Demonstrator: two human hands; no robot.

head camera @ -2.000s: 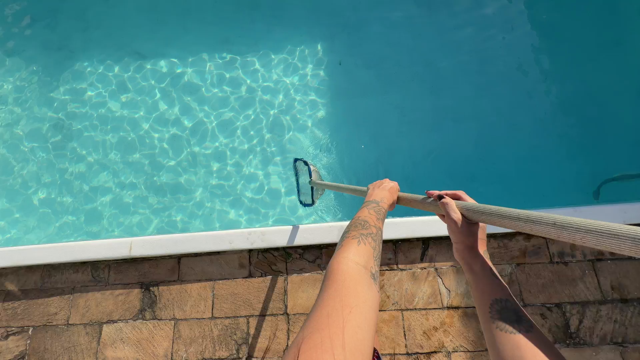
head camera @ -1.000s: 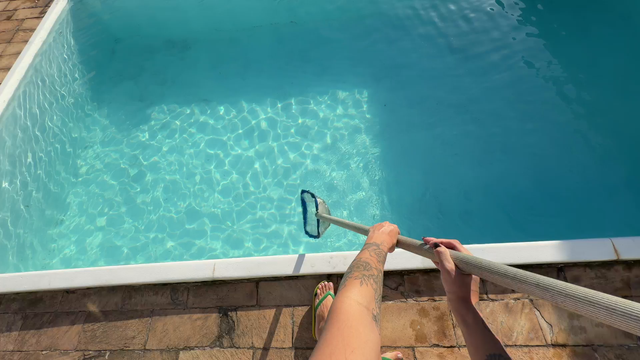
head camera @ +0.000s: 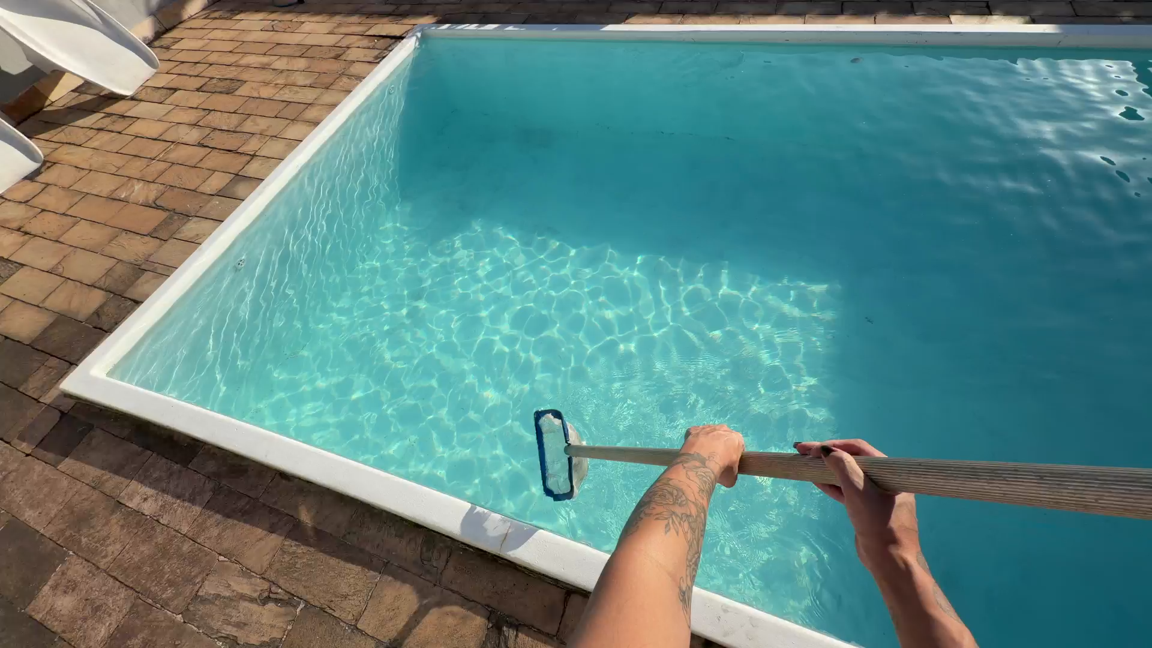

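Note:
A long ribbed pole point(head camera: 999, 483) runs from the right edge of the view to a pool skimmer net point(head camera: 556, 454) with a blue frame and pale mesh. My left hand point(head camera: 715, 453) is closed over the pole nearer the net, knuckles up. Farther back along it, my right hand point(head camera: 866, 490) grips the pole from below, its thumb along the near side. The net is at the pool water point(head camera: 630, 324), left of my left hand; whether it is just above or in the water I cannot tell. Tattoos mark the left forearm.
The pool's white coping point(head camera: 297, 479) crosses the near side and meets the left side at a corner. Stone paving point(head camera: 117, 504) surrounds it. At the upper left are white curved objects point(head camera: 90, 45), partly out of view. Small dark specks show in the water.
The view has swung left and up, bringing in the pool's left corner and far edge. Both hands keep their hold on the pole. The sandalled foot seen one second ago is out of view.

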